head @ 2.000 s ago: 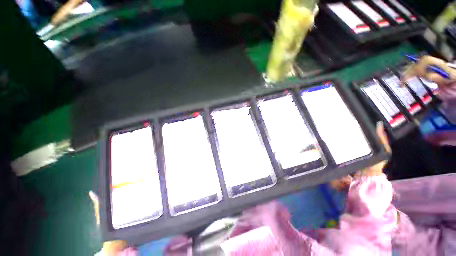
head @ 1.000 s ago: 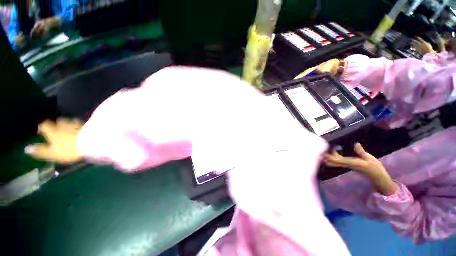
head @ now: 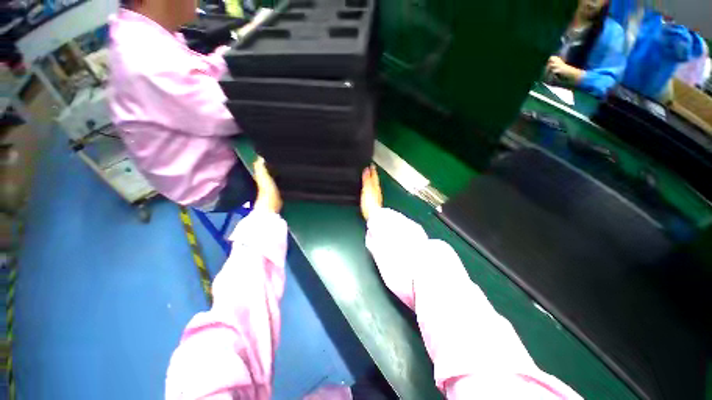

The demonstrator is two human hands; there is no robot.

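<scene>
A tall stack of black foam trays (head: 304,125) stands on the green-topped bench (head: 343,258). The top tray shows bare recessed pockets; no phones show in it. My left hand (head: 266,186) is against the lower left side of the stack. My right hand (head: 371,191) is against its lower right side. The stack is between my two hands, near its base. The far sides of the stack are hidden.
A person in a pink smock (head: 168,109) sits close at the left of the stack. A dark green partition (head: 461,70) stands behind the bench at right. A black belt or mat (head: 578,258) runs along the right. Another person in blue (head: 601,58) is beyond it.
The view has swung left to the tray stack. The tray with lit phones and the neighbour's hands are out of view. Both my hands are now at the stack's sides.
</scene>
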